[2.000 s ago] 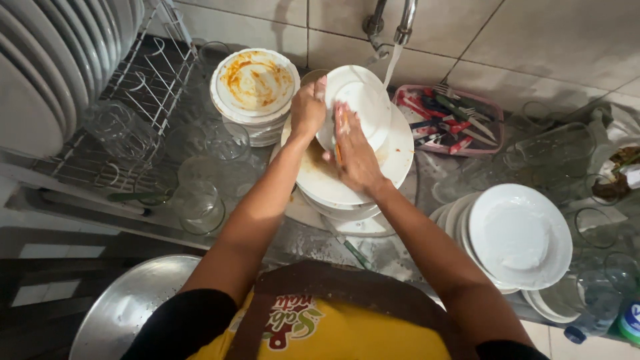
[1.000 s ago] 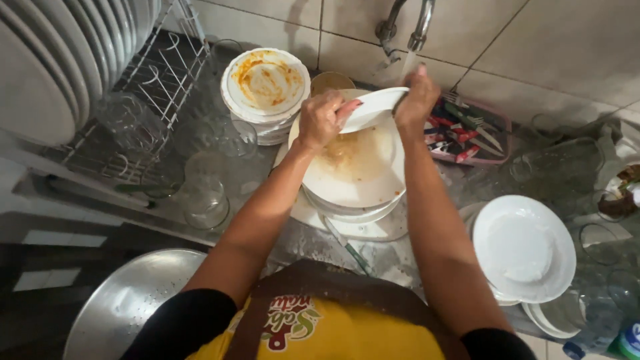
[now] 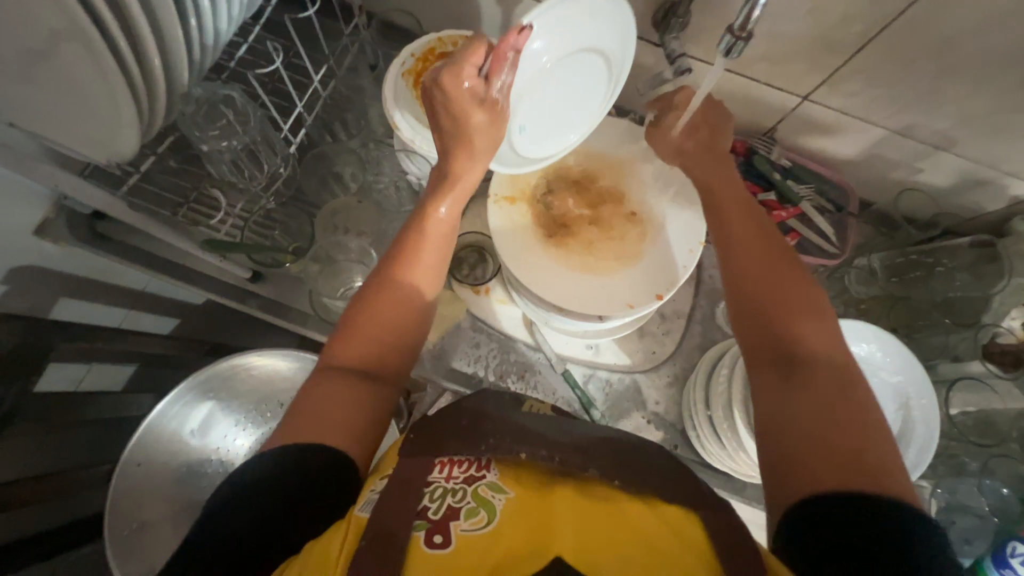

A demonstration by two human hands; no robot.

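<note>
My left hand point(image 3: 472, 104) grips the rim of a white plate point(image 3: 568, 88), tilted over a stack of plates. The top one, a large white plate point(image 3: 592, 280), holds brownish water with food bits. Under the stream from the faucet point(image 3: 740, 32), my right hand point(image 3: 690, 126) is closed; whether anything is inside it cannot be seen. Behind my left hand, a stack of soiled white plates point(image 3: 404, 96) bears orange sauce. A knife with a green handle point(image 3: 580, 392) lies in front of the large plates, and a small glass point(image 3: 474, 260) stands beside them.
Plates and glasses fill the wire dish rack point(image 3: 280, 72) at left. More glasses point(image 3: 340, 264) stand beside it. A pink-rimmed basket point(image 3: 852, 200) of cutlery sits at the wall. Stacked white plates point(image 3: 896, 384) and glassware are at right. A metal colander point(image 3: 200, 424) is lower left.
The white plate, held between both hands a second ago, is now in my left hand alone, raised up and to the left. My right hand has let go of it and is under the water.
</note>
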